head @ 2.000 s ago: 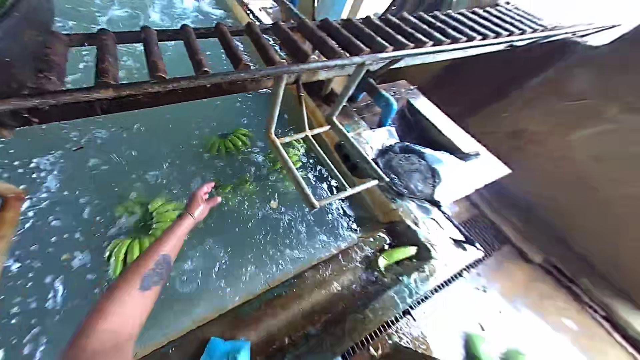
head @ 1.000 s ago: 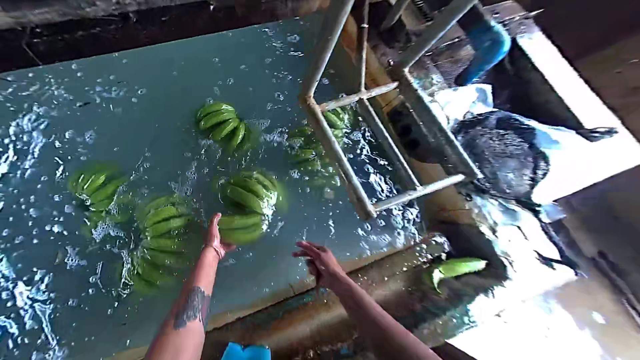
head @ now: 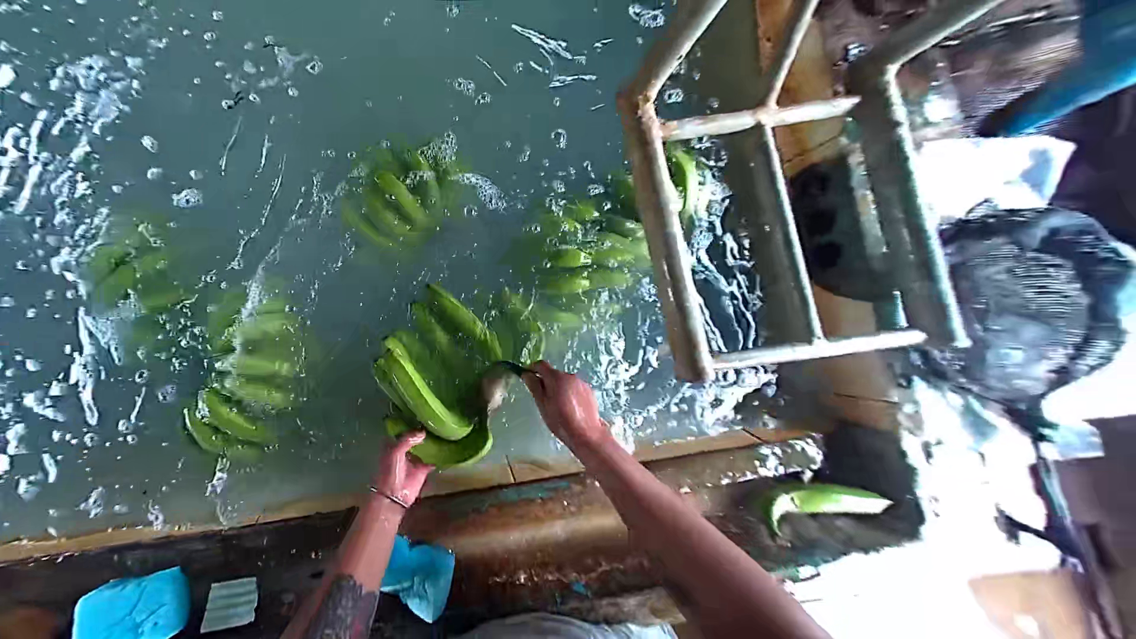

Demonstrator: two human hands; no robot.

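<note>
My left hand (head: 406, 472) grips a hand of green bananas (head: 435, 373) from below, at the near side of a water-filled tank. My right hand (head: 565, 404) is closed on the handle of a small curved blade (head: 499, 382), which touches the right side of the bunch near its crown. Several more green banana hands lie in the water: one beyond (head: 399, 200), one at the far left (head: 138, 271), one at left (head: 248, 373), and some at right (head: 590, 248), partly behind a metal frame.
A rusty metal frame (head: 674, 257) hangs over the tank's right side. Along the near ledge (head: 524, 524) lie blue pieces (head: 133, 603) and a single green banana (head: 830, 499). A dark bundle (head: 1021, 302) sits at right beside a blue pipe (head: 1065, 80).
My left hand has lifted the bananas nearer the tank's near edge. My right hand has moved left to the bunch; the blade now shows in it. The view has moved closer.
</note>
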